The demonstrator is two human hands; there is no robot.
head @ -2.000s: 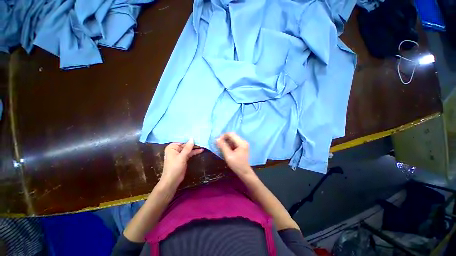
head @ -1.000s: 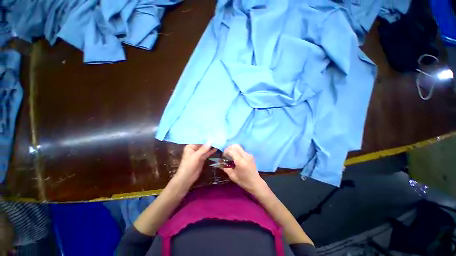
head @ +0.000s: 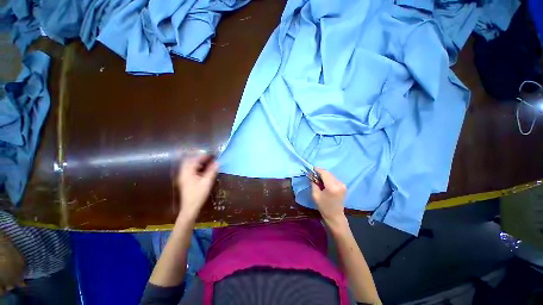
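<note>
A light-blue garment (head: 357, 89) lies spread on the glossy dark-brown table, its lower edge near the table's front edge. My right hand (head: 328, 193) is closed around small thread snips (head: 314, 178) at the garment's hem, right of centre; their metal tips lie against the cloth. My left hand (head: 197, 176) is at the garment's lower left corner, blurred, with fingers bent. Whether it touches or pinches the cloth there cannot be told.
A heap of blue garments (head: 143, 30) lies at the upper left, with another blue piece (head: 27, 113) at the far left. A dark bundle (head: 506, 59) and white cord loop (head: 527, 110) lie at the right. Another person's hand (head: 11, 262) shows at the lower left.
My left hand has moved left from the middle of the hem to the corner. My right hand has moved right with the snips. The view has shifted, so the garment sits further right.
</note>
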